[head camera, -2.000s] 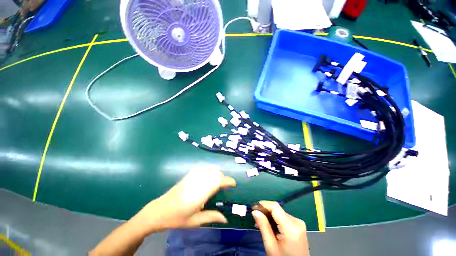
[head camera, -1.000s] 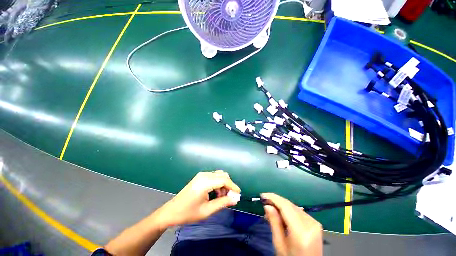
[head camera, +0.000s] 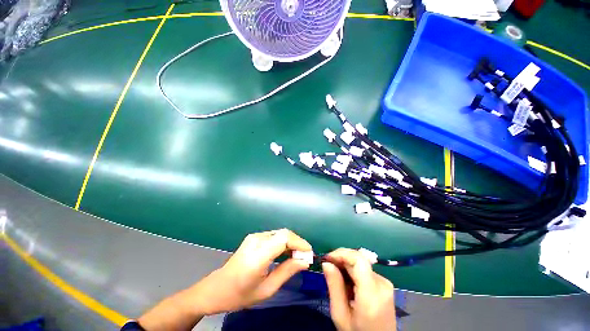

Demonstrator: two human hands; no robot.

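My left hand (head camera: 268, 268) pinches a small white connector (head camera: 302, 257) between thumb and fingertips, near the bench's front edge. My right hand (head camera: 359, 284) pinches the thin black branch wire (head camera: 414, 259) just right of that connector, and the wire runs on to the right. A white label (head camera: 369, 256) shows on it beside my right fingers. The rest of the black wire harness (head camera: 479, 216) lies fanned out beyond my hands, with many white connector tips (head camera: 341, 165) pointing left. It curves right and up into the blue bin (head camera: 446, 119), where dark plugs and large white tags lie.
A lilac and white fan (head camera: 289, 29) stands at the back, its white cord (head camera: 223, 113) looped on the green bench. A tape roll (head camera: 514, 33) is behind the bin. White paper (head camera: 569, 255) lies at the right. Clear plastic (head camera: 29, 26) is at the far left.
My left hand was open and has closed on the connector. My right hand has moved closer to it along the wire. The view has shifted, so the bench items sit farther right and higher.
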